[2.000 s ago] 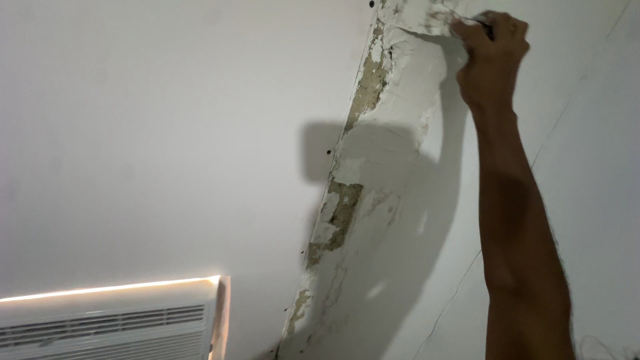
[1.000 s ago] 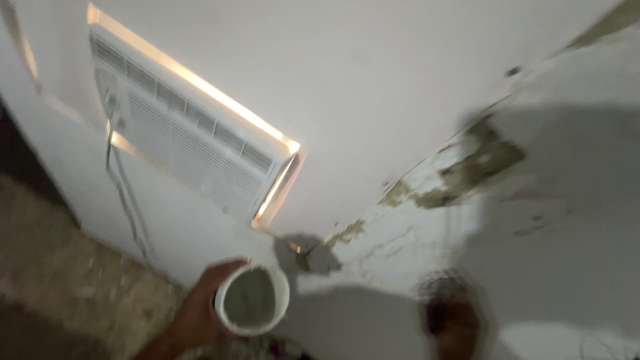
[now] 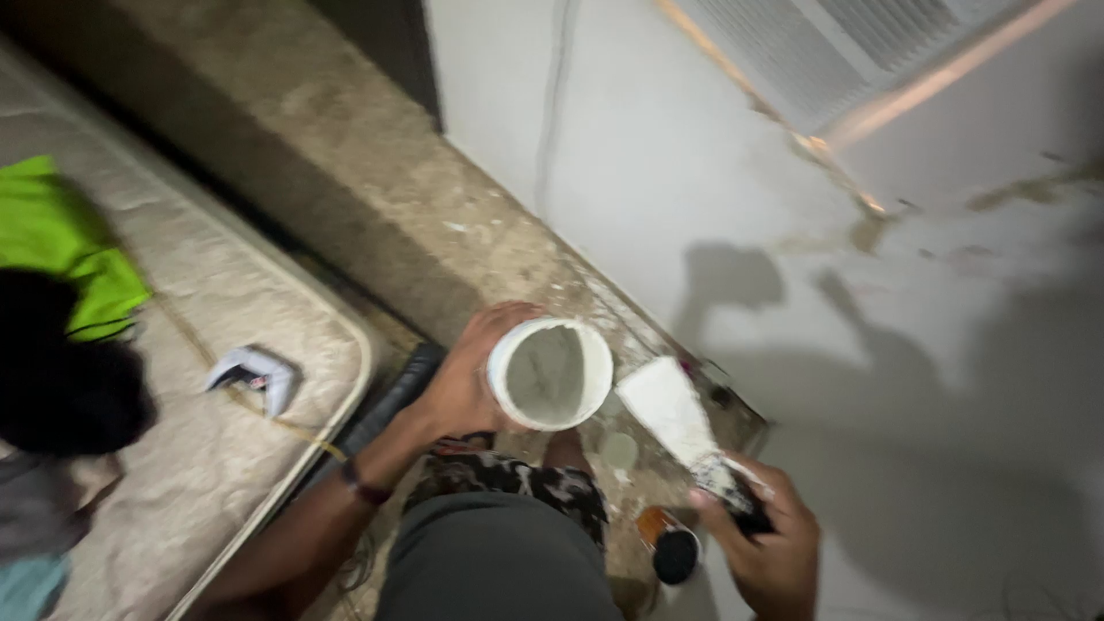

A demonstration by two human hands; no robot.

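My left hand (image 3: 474, 375) is wrapped round the side of a white tub (image 3: 597, 373), whose open top faces me. Inside it is grey, smooth-looking filler paste (image 3: 545, 373). On the right, my right hand (image 3: 768, 535) grips the dark handle of a putty knife (image 3: 668, 405). The knife's wide blade looks coated in white and points up and left, close to the tub's right side but apart from it. The patched wall (image 3: 940, 345) lies beyond the knife, with my shadows on it.
A mattress (image 3: 285, 293) at left bears a game controller (image 3: 254, 375) and a bright green cloth (image 3: 69, 233). Near my legs stands a container with a black top (image 3: 675, 556). A vented appliance (image 3: 828, 52) is set in the wall at upper right; a cord (image 3: 556, 103) hangs beside it.
The view has swung down from the wall to the floor and mattress. My right hand, up at the damaged wall strip two seconds ago, is now low beside the tub with the putty knife.
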